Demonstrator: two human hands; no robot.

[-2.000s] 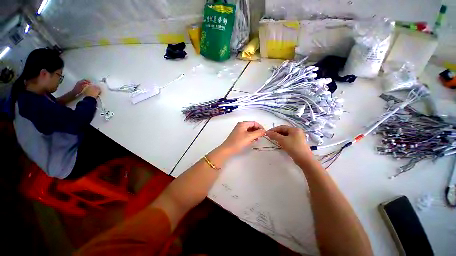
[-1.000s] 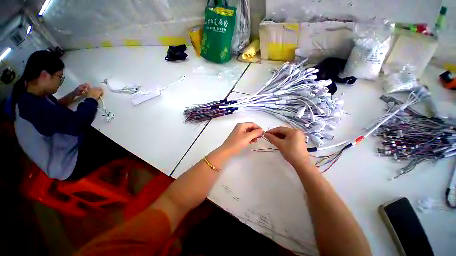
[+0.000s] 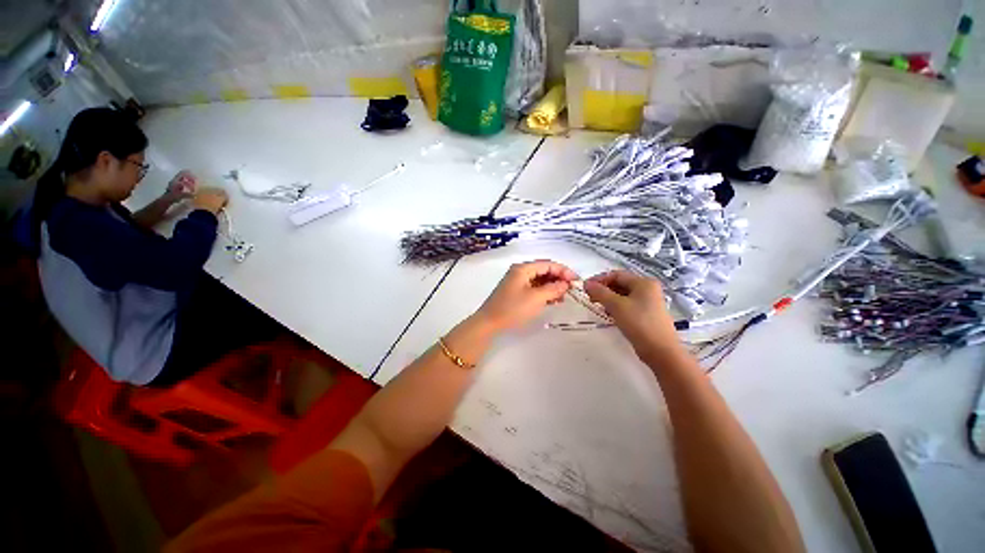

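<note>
My left hand [image 3: 531, 292] and my right hand [image 3: 626, 302] meet near the middle of the view, fingertips almost touching. Both pinch thin lead wires [image 3: 591, 306] between thumb and fingers. Anything small at the wire tips is too small to tell. More thin wires [image 3: 575, 325] stick out to the left below the right hand. The white cable [image 3: 722, 319] with a short black band runs right from behind my right hand. It has a red-orange band [image 3: 783, 305]. Dark loose wires [image 3: 718, 348] fan out below it.
A large bundle of white cables [image 3: 648, 211] lies beyond my hands. A darker wire pile [image 3: 902, 297] is at right, a black phone [image 3: 880, 491] at front right. A green bag [image 3: 476, 70] and bags of white parts [image 3: 801, 119] stand behind. A person [image 3: 113, 254] sits at left.
The hands stay in nearly the same place. The fingertips have shifted slightly, and pale wire between them shows more clearly than one second ago. The view has moved slightly.
</note>
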